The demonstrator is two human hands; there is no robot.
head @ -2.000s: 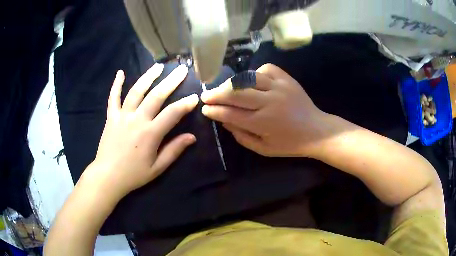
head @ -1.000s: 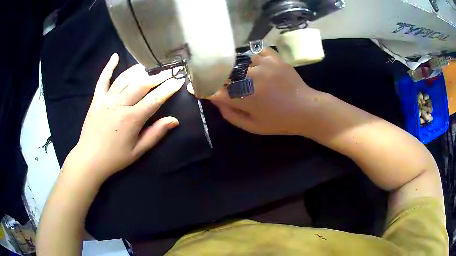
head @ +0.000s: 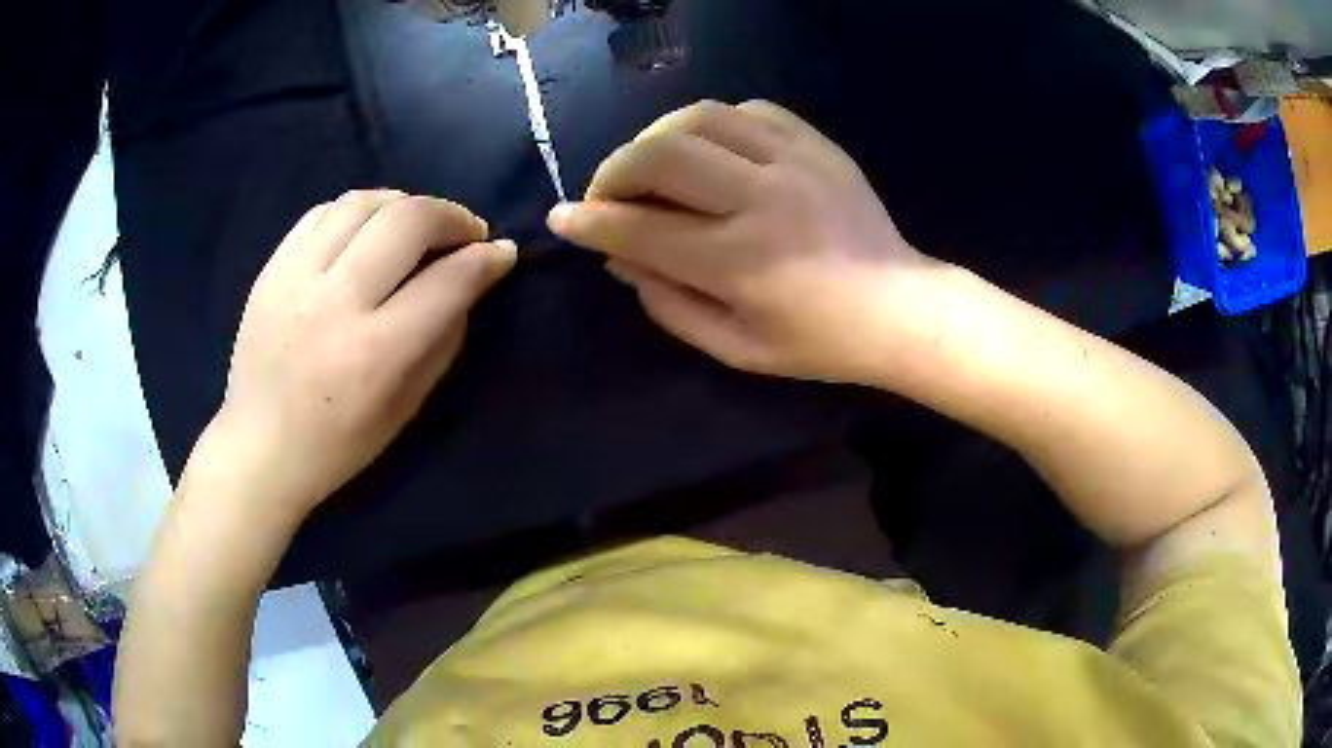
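The black fabric panel (head: 482, 395) covers the middle of the table under both hands. A pale narrow streak (head: 536, 110) on it runs from the machine parts at the top edge down to my right fingertips. My left hand (head: 358, 329) pinches the cloth between thumb and fingers, left of the streak. My right hand (head: 745, 241) pinches the cloth at the lower end of the streak. The sewing machine's needle area (head: 511, 15) is cut off by the top edge; only small metal and dark parts show.
A blue tray (head: 1191, 205) with small pale pieces stands at the right, beside an orange item (head: 1309, 154). Pale scraps lie by the machine arm (head: 1256, 22) at the upper right. A white table part (head: 95, 424) shows at the left, with cluttered items at lower left.
The view has tilted down, so the machine head has mostly left the frame. My left hand has changed from spread flat to pinching. My right hand has come out from behind the machine head.
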